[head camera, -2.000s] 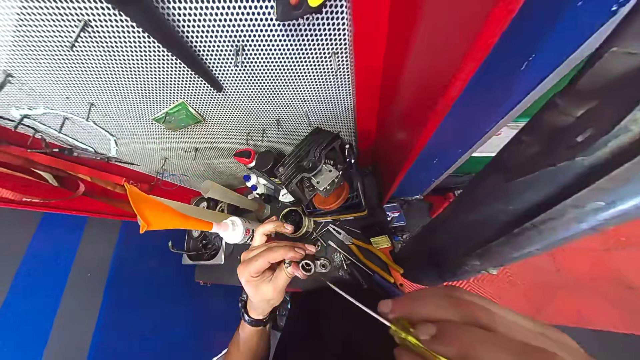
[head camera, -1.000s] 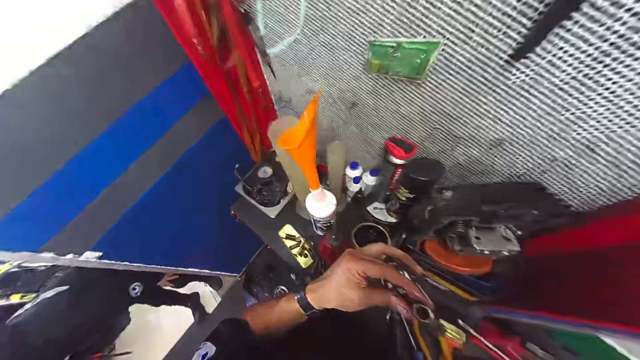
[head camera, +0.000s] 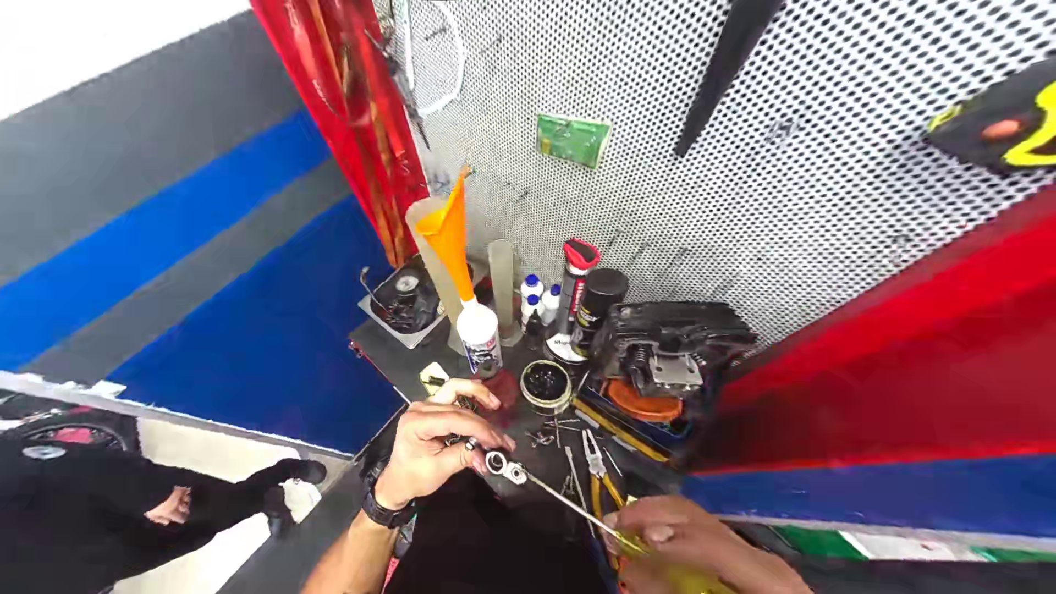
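My left hand (head camera: 441, 433) holds a small metal part with round openings (head camera: 497, 463) between thumb and fingers, a black watch on its wrist. A screwdriver (head camera: 569, 502) with a yellow handle is gripped in my right hand (head camera: 693, 540), and its tip reaches a ring-shaped end (head camera: 516, 473) of the part. Whether the tip touches or sits inside the ring cannot be told. Beyond the hands stand an open round tin of dark matter (head camera: 545, 384) and a white bottle (head camera: 481, 334) with an orange funnel (head camera: 450, 239). Pliers with yellow handles (head camera: 596, 462) lie between the hands.
A black mechanical assembly (head camera: 676, 338) and an orange round piece (head camera: 643, 402) stand at the right rear, beside spray cans (head camera: 601, 301). A metal tray with parts (head camera: 406, 301) sits at the left. Behind is a perforated panel (head camera: 643, 190). Another person (head camera: 124, 511) is at lower left.
The view swings strongly between frames. My right hand with the screwdriver, in view two seconds ago, is not plainly seen one second ago and is in view again now. My left hand still holds the metal part.
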